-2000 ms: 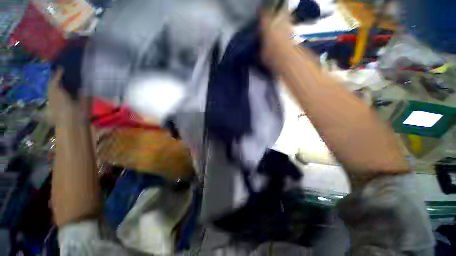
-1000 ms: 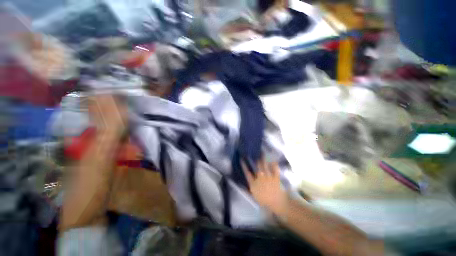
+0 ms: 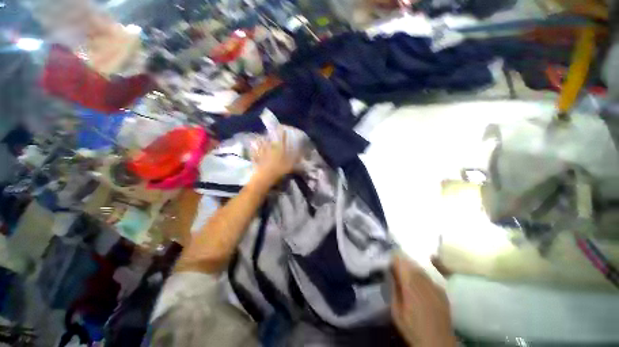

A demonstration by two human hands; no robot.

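A light grey-white garment with navy stripes (image 3: pixel 298 230) lies bunched in front of me, over the table's front edge. My left hand (image 3: pixel 275 157) rests on its upper part with fingers spread; blur hides whether it pinches the cloth. My right hand (image 3: pixel 417 298) is at the garment's lower right edge, blurred, its fingertips against the cloth; its grip cannot be told. Plain navy cloth (image 3: pixel 319 115) lies behind and partly under the garment.
The sewing machine (image 3: pixel 489 251) stands at right, with grey-white scrap cloth (image 3: pixel 543 162) over its head end. A yellow stick (image 3: pixel 577 71) slants behind it. A pink and dark pen (image 3: pixel 597 261) lies at far right. A red-pink basket or bag (image 3: pixel 170 159) is at left.
The garment has shifted and is bunched differently. My left hand has moved right onto its upper part; my right hand has moved down and right along its edge. The camera view has turned.
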